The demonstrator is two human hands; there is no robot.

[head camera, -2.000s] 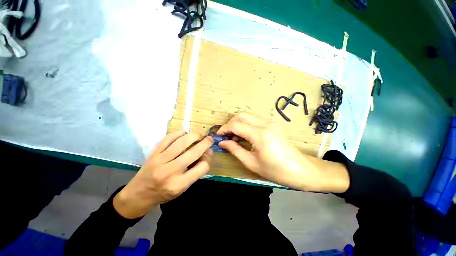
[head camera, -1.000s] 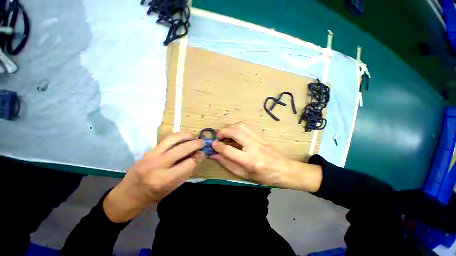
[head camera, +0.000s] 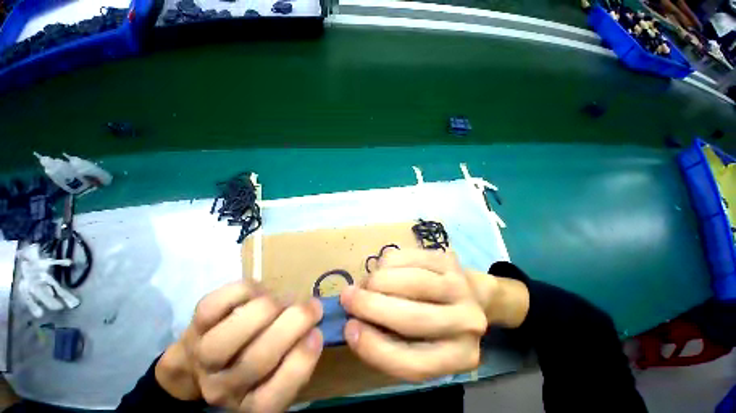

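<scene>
A small dark blue mini bag body (head camera: 333, 319) with a black loop handle (head camera: 333, 279) standing up from its top is held between both hands, close to the camera. My left hand (head camera: 257, 343) pinches its left side and my right hand (head camera: 416, 314) pinches its right side. The fingers hide the bag's ends. Below it lies the tan cardboard mat (head camera: 294, 250). Two loose black handles (head camera: 381, 256) lie on the mat, partly hidden by my right hand. A handle pile (head camera: 431, 234) lies at the mat's right and another (head camera: 239, 208) at its upper left.
White gloves (head camera: 42, 281), scissors (head camera: 74, 254), a white glue bottle (head camera: 74, 173) and a bag pile (head camera: 28, 210) are at the left. One mini bag (head camera: 68, 344) lies nearer. A dark green conveyor (head camera: 363, 89) carries small pieces. Blue bins (head camera: 714, 210) stand right and beyond.
The view has tilted up, showing the conveyor and bins. Both hands have brought the bag nearer the camera. Its loop handle now shows clearly above the fingers.
</scene>
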